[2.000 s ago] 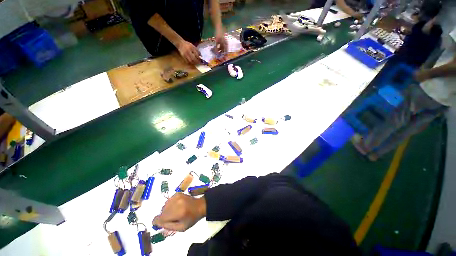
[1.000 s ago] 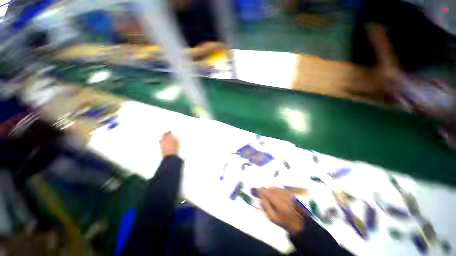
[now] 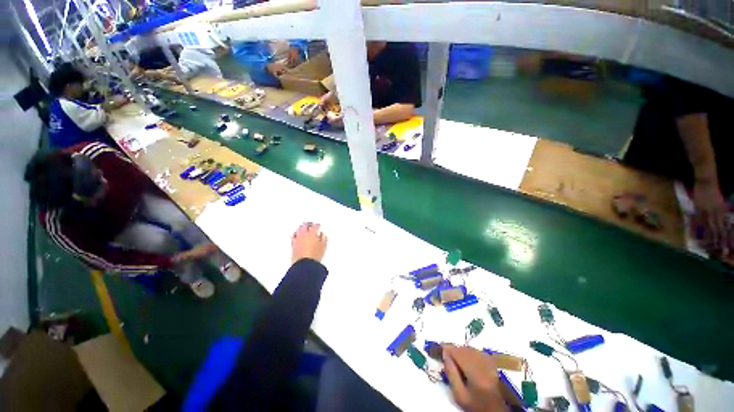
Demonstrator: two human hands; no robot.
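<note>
My left hand (image 3: 309,242) rests on the white bench (image 3: 265,211), fingers slightly apart, with nothing visible in it. My right hand (image 3: 473,376) is at the bottom, fingers at the end of a blue battery pack (image 3: 435,349); the palm side is hidden. Beside it lie a blue pack (image 3: 401,340) wired to a green circuit board (image 3: 416,357). A group of blue and tan packs (image 3: 447,294) lies behind my right hand. More wired packs (image 3: 579,388) and boards lie to its right.
The green conveyor belt (image 3: 483,217) runs beyond the bench, behind a white upright (image 3: 351,113). Blue packs (image 3: 233,195) lie on brown board at the left. A seated person (image 3: 105,213) is at the left; other people work across the belt.
The view has swung left along the bench. My left hand, out of view two seconds ago, now shows on the bench. My right hand stays among the packs.
</note>
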